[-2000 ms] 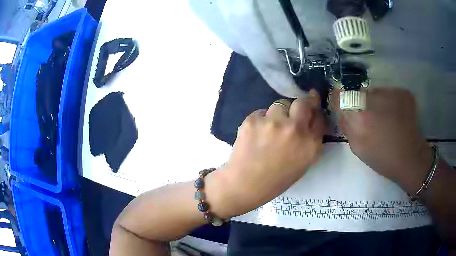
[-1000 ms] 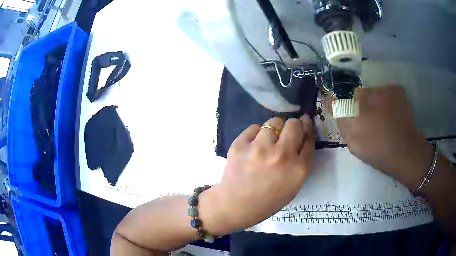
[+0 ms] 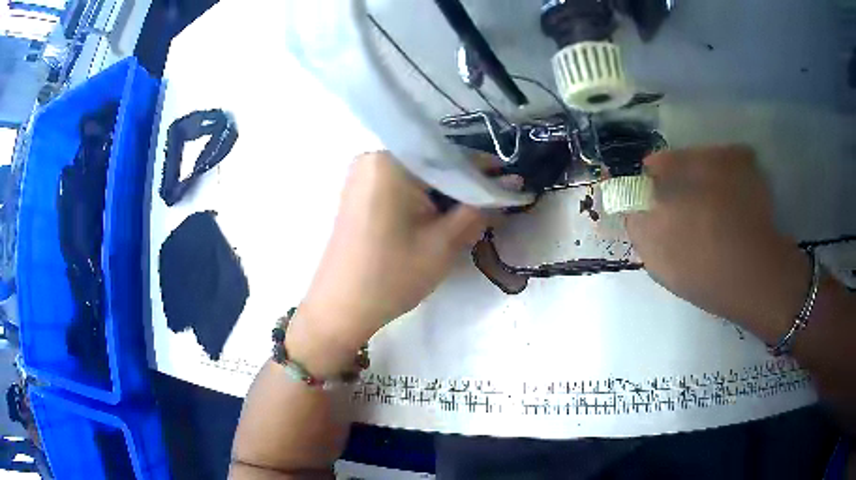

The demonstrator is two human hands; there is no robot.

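Black cloth (image 3: 542, 167) lies at the needle area under the white machine head, mostly hidden by the head and my fingers. My left hand (image 3: 399, 234) reaches behind the head's lower edge, its fingers closed on the cloth; some fingertips are hidden. My right hand (image 3: 704, 220) is right of the needle area, fingers bent; its fingertips are partly hidden by a ribbed cream knob (image 3: 627, 194), and I cannot tell whether it holds anything. A dark looped tool, perhaps the thread snips (image 3: 499, 265), lies below the needle area with a dark cord running right.
A black looped zipper band (image 3: 197, 150) and a black body panel (image 3: 203, 281) lie on the left of the white table (image 3: 300, 234). Blue bins (image 3: 134, 234) with black pieces stand at the left edge. Another cream knob (image 3: 591, 75) and bent wire guides (image 3: 502, 141) are above my hands.
My left hand has moved left and up, behind the machine head. The flat black cloth beside it is now mostly out of sight. The dark looped tool is uncovered. The view has shifted right.
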